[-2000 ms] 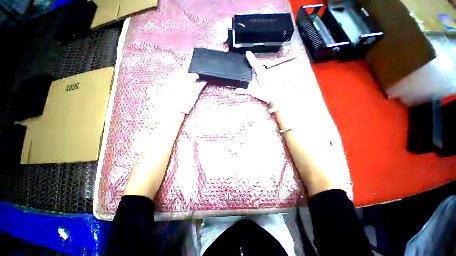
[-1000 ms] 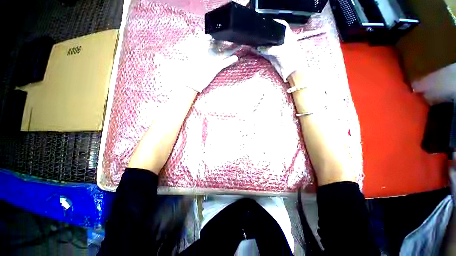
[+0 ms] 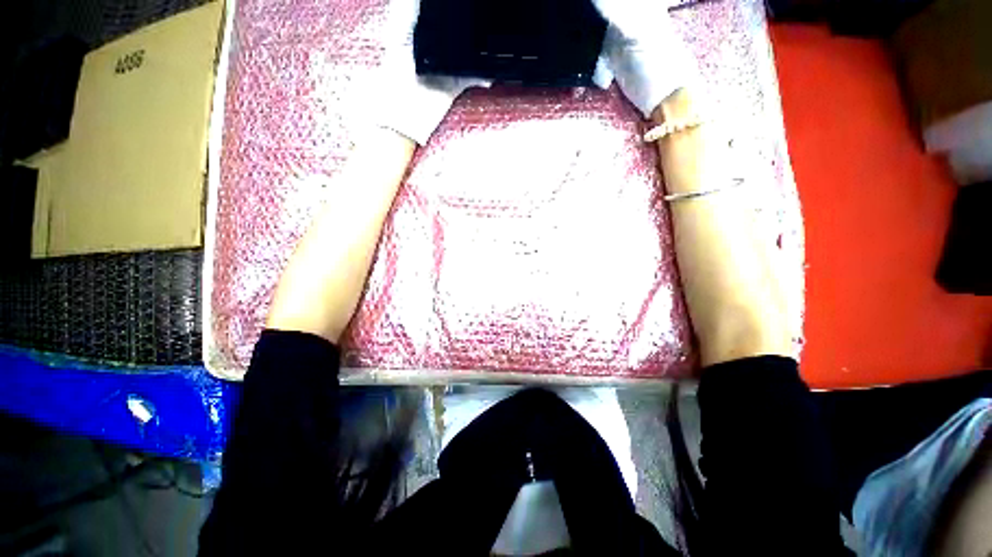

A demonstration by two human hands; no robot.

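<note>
A black housing [image 3: 511, 41] is held at the top of the picture, above the pink bubble wrap table cover [image 3: 522, 261]; its far part is cut off by the edge. My left hand [image 3: 408, 93], in a thin white glove, grips its left end and looks washed out against the bright wrap. My right hand [image 3: 644, 57], also in a white glove, grips its right end. The fingers are partly hidden behind the housing or out of the picture.
A tan cardboard sheet [image 3: 136, 141] lies on the dark mesh conveyor [image 3: 120, 310] at left, with black parts beside it. Blue sheeting [image 3: 98, 397] edges the conveyor. Red cover [image 3: 859, 218] is at right, with a black object [image 3: 966, 242]. Someone's knee or sleeve shows at lower right.
The housing and both hands have moved up toward the picture's top edge. The housing has been turned from its flat pose. The view has shifted, so the pieces behind it are out of sight.
</note>
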